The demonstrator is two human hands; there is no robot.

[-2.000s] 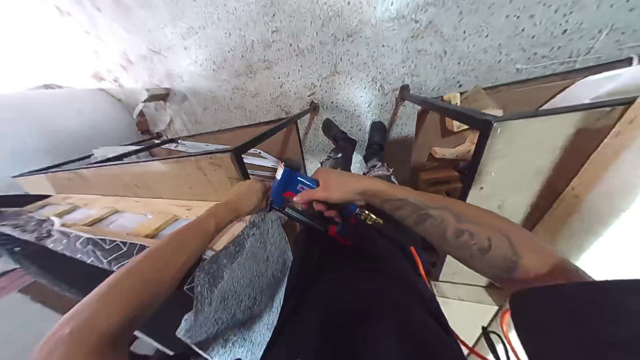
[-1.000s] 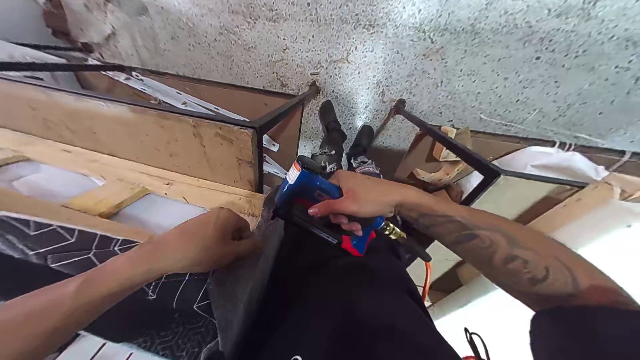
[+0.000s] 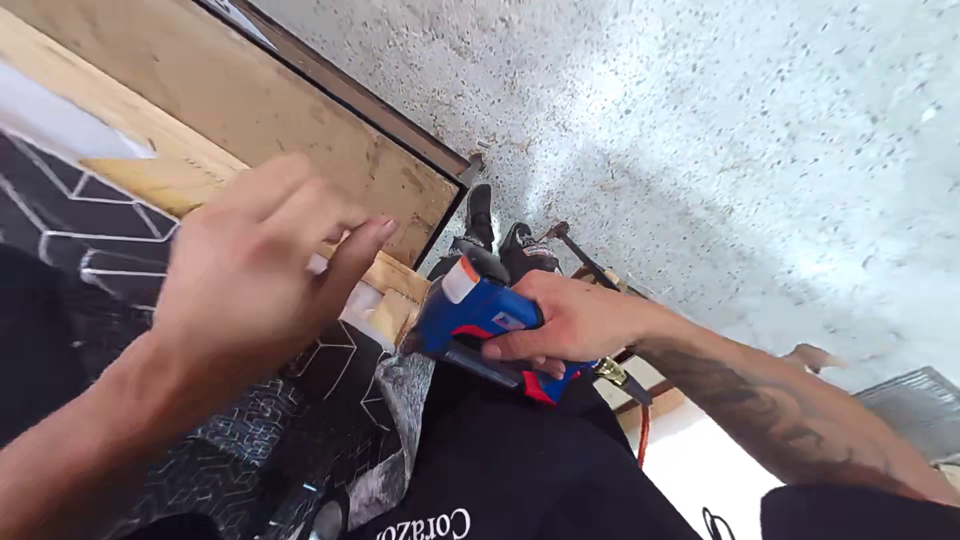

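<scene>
My right hand (image 3: 577, 319) grips a blue and red pneumatic staple gun (image 3: 480, 322), with a brass fitting (image 3: 611, 370) and an orange air hose (image 3: 644, 435) at its rear. The gun's nose is at the end of a wooden frame (image 3: 397, 277), beside a strip of grey fabric (image 3: 405, 397). My left hand (image 3: 259, 259), somewhat blurred, is raised over the frame with its fingers curled and the thumb stretched toward the gun. I see nothing held in it, though its palm side is hidden. Black fabric with white geometric lines (image 3: 97, 217) covers the frame's near side.
A wooden panel with a dark metal edge (image 3: 315, 127) runs along the frame's far side. Another metal-legged stand (image 3: 581, 251) is beyond my right hand. My shoes (image 3: 480, 214) are on the speckled floor (image 3: 712, 150) between them. A grey grate-like object (image 3: 911, 405) lies at the right.
My left hand was by the grey fabric close to the gun; it is now raised above the wooden frame, farther left. My right hand keeps its hold on the staple gun. The view has turned and come closer.
</scene>
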